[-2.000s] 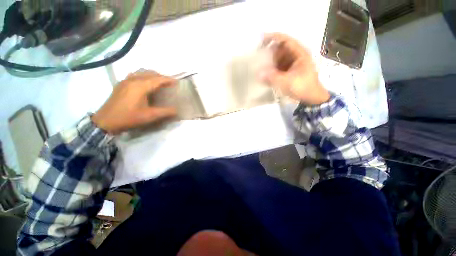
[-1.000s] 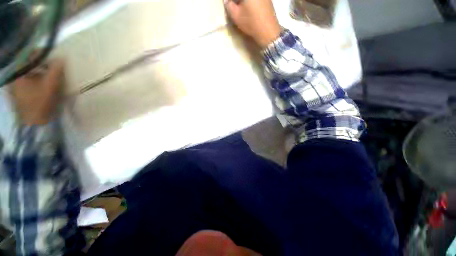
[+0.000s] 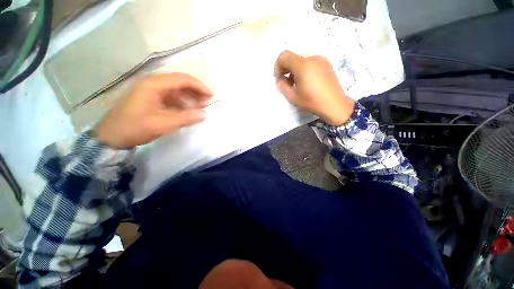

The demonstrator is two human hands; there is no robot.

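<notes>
Grey-beige cut fabric strips (image 3: 101, 53) lie in layers across the upper left of the white cloth cover (image 3: 360, 56), their thin dark edges running diagonally. My left hand (image 3: 152, 107) is over the lower strips at centre left, thumb and fingers curled toward each other, slightly blurred. My right hand (image 3: 313, 84) is over the white surface right of centre, thumb and fingertips close together. White material lies between the hands; its outline is too bright to make out. Whether either hand pinches a thin white piece cannot be told.
A dark hose and green tube (image 3: 42, 45) curve at the upper left edge. A brown metal iron rest (image 3: 341, 8) sits at the table's far right. A round wire-guard fan (image 3: 490, 158) stands at right. The table's front edge is against my lap.
My left hand has moved right from the far left end of the strips. My right hand has come down from the top edge toward the front of the table. The view has shifted slightly.
</notes>
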